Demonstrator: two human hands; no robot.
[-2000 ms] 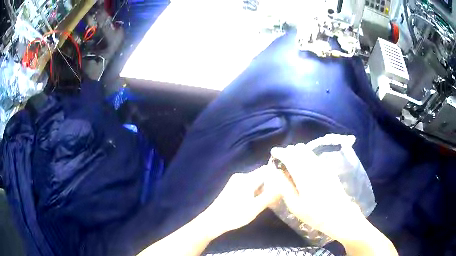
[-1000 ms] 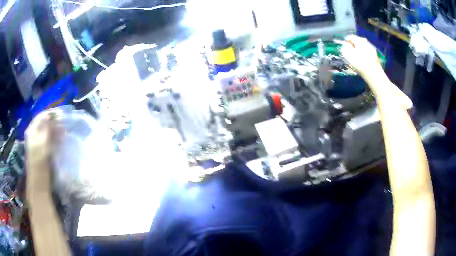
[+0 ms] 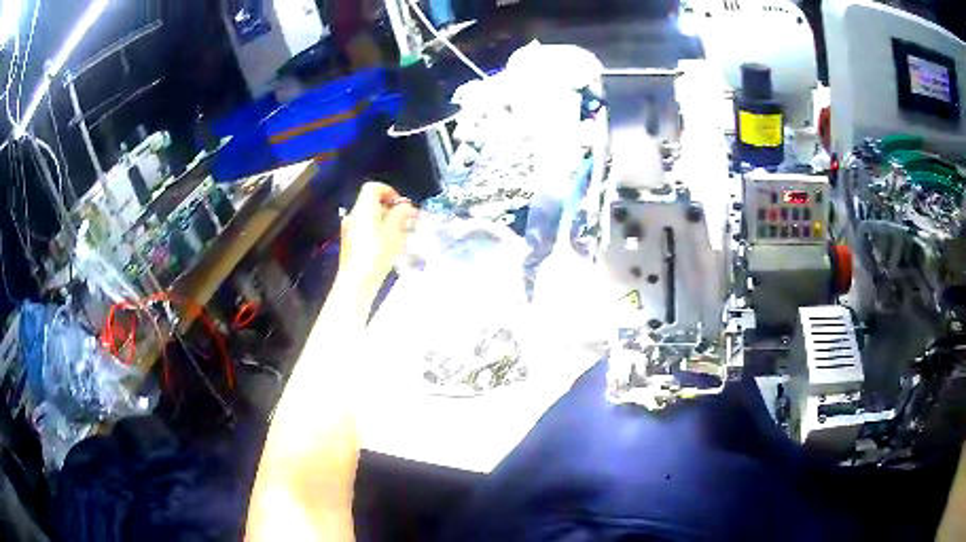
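My left hand (image 3: 376,224) pinches the upper left edge of a clear plastic bag (image 3: 466,281). Small shiny buttons (image 3: 477,365) gather at the bag's lower end, over the white tabletop (image 3: 424,439). I cannot tell whether the bag rests on the table. My right hand is out of the picture; only a sliver of forearm shows at the lower right edge. The navy cloth (image 3: 625,466) lies with its upper edge under the clamp area (image 3: 657,371) of the button sewing machine (image 3: 662,259).
Behind stand a black bottle with a yellow label (image 3: 759,122), a control box (image 3: 786,210) and a screen panel (image 3: 927,79). A vented cover (image 3: 832,344) is right of the head. The green feeder bowl (image 3: 922,169) is at the right. Orange cords (image 3: 122,312) hang at the left.
The view has swung left from the feeder bowl. My right hand has gone from the bowl out of the picture. My left hand still holds the bag, now seen nearer the machine.
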